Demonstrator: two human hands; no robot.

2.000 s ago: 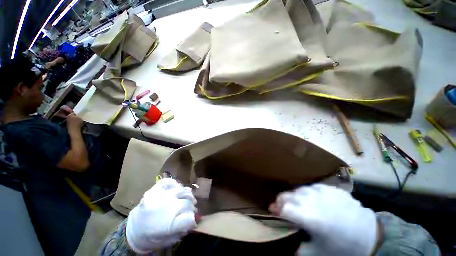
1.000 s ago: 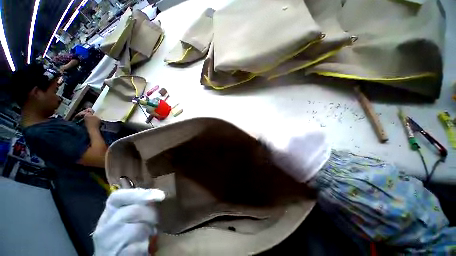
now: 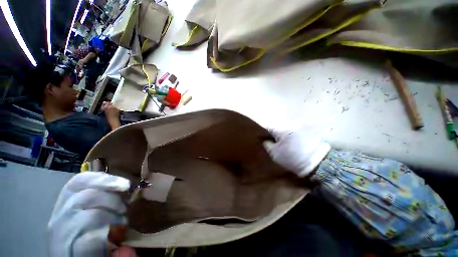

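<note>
A beige bag is held open, its opening facing me, with a slit pocket and a small light patch inside. A metal ring shows at the rim's left end. My left hand, in a white glove with bare fingertips, grips the left end of the rim. My right hand, in a white glove, is at the rim's upper right side, with its fingertips on the inner edge; its palm is hidden.
Beige bags with yellow edging are heaped at the back. A wooden stick and a green-handled tool lie at right. A red cup with tools stands at left. A seated person is at the left.
The bag has moved left and its opening has turned more toward me. My right hand has shifted from the near rim to the far right side. The view has swung, moving the table tools rightward.
</note>
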